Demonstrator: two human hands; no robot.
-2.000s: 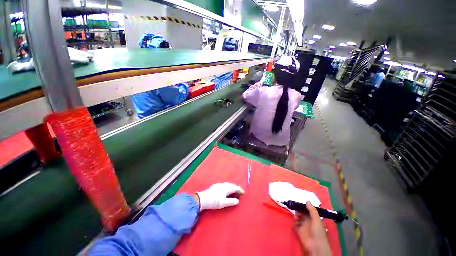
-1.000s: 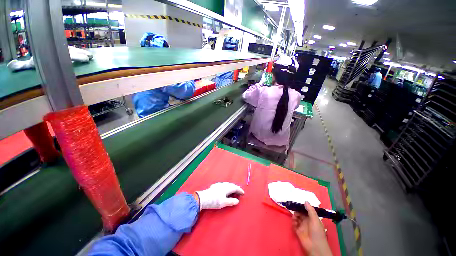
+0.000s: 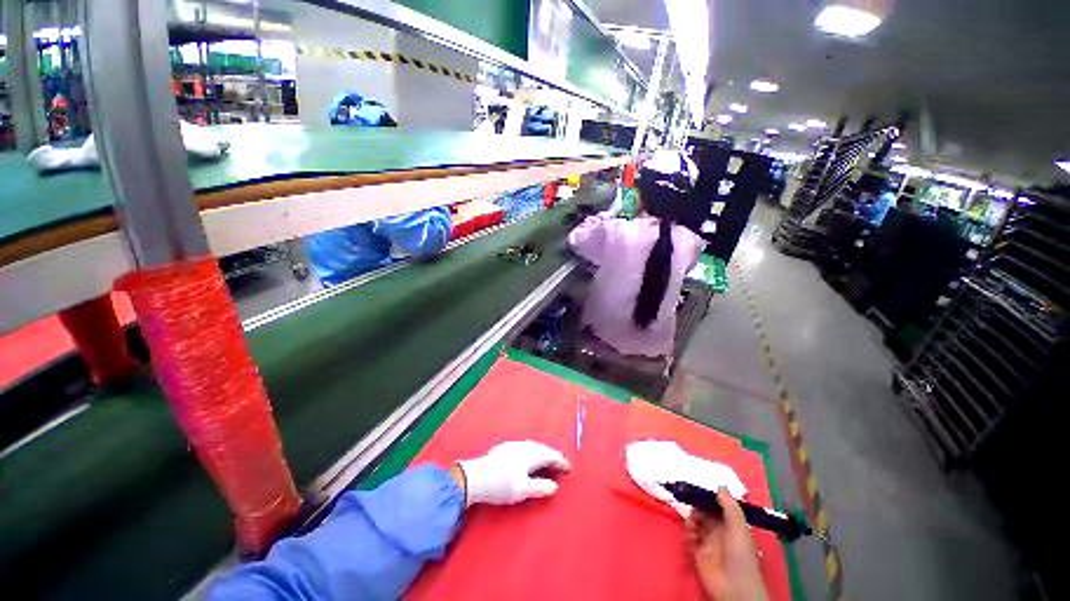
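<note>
My right hand (image 3: 725, 549), bare, holds a black cylindrical tool (image 3: 757, 513) like a pen at the lower right. The tool's narrow tip points left, over the crumpled white cloth (image 3: 657, 465); whether it touches the cloth I cannot tell. A thin red piece lies or sticks out left of the tip. My left hand (image 3: 513, 473), in a white glove, rests on the red mat (image 3: 516, 552) with its fingers curled and apart, holding nothing that shows. A thin pale sliver (image 3: 580, 424) lies at the mat's upper middle.
A dark green conveyor (image 3: 364, 352) runs along the left, with a small dark item (image 3: 517, 254) on it. A post wrapped in red film (image 3: 211, 393) stands at the left. A person in pink (image 3: 634, 276) sits ahead. Wheeled racks (image 3: 980, 340) stand at the right, beyond a striped floor line.
The camera view has shifted slightly. My right hand still holds the black tool near the cloth, and my left hand has stayed on the mat. Across the conveyor, a blue sleeve has moved.
</note>
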